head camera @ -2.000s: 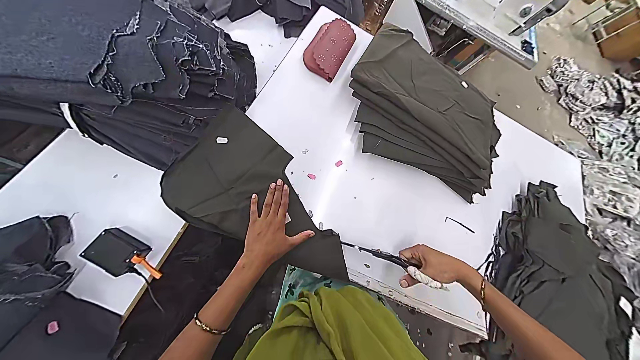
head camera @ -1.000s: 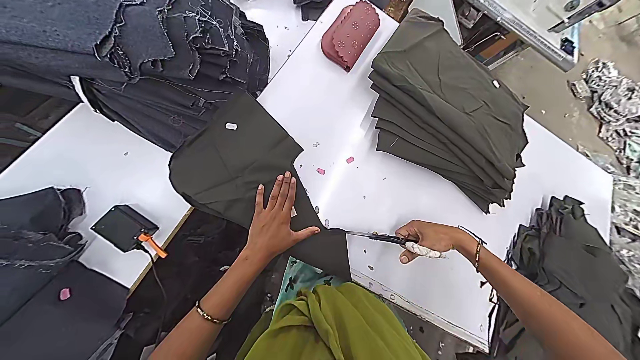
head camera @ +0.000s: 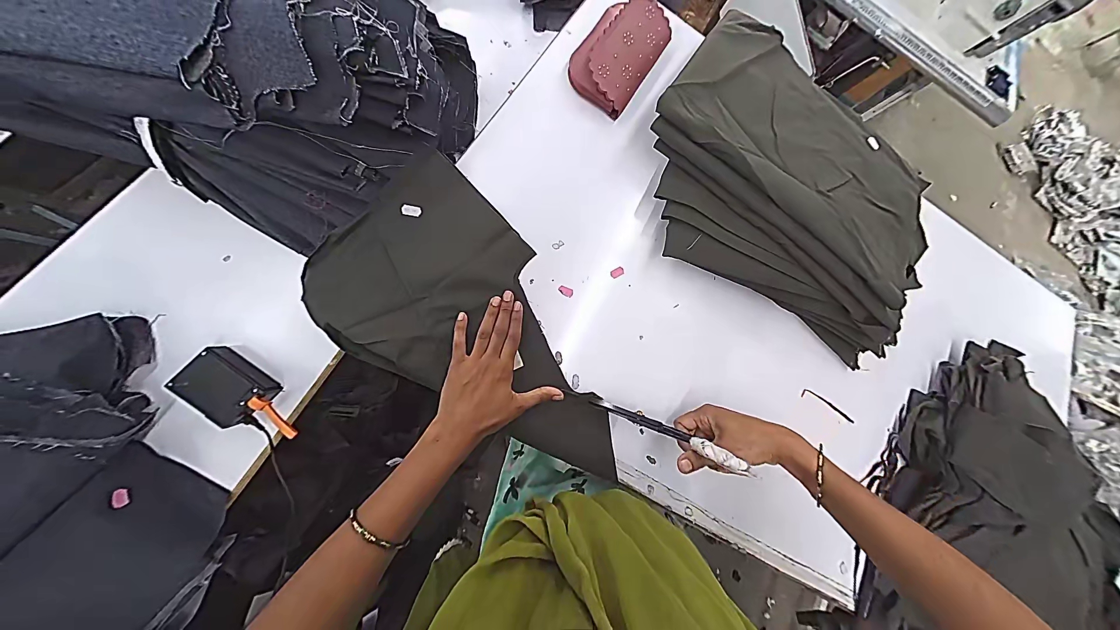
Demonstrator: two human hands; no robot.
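Flat on a dark olive fabric piece (head camera: 411,262) lies my left hand (head camera: 490,376), fingers spread and palm down. The piece carries a small white sticker (head camera: 411,210) and overlaps the table's front edge. My right hand (head camera: 735,442) holds scissors (head camera: 643,421) whose handle is wrapped in white material. The blade tips meet the fabric's right edge, just right of my left thumb. Whether the blades are apart cannot be told. Beyond, a stack of olive fabric pieces (head camera: 787,175) rests on the white table (head camera: 700,341).
A red scalloped case (head camera: 621,57) lies at the back. Dark denim stacks (head camera: 289,114) fill the left, above a black device with an orange part (head camera: 225,385). More dark fabric (head camera: 997,490) hangs at the right edge. Part of a sewing machine (head camera: 1024,35) shows top right.
Both hands keep nearly the same places on the fabric and scissors. Nothing has plainly been taken hold of or let go; the view has shifted slightly.
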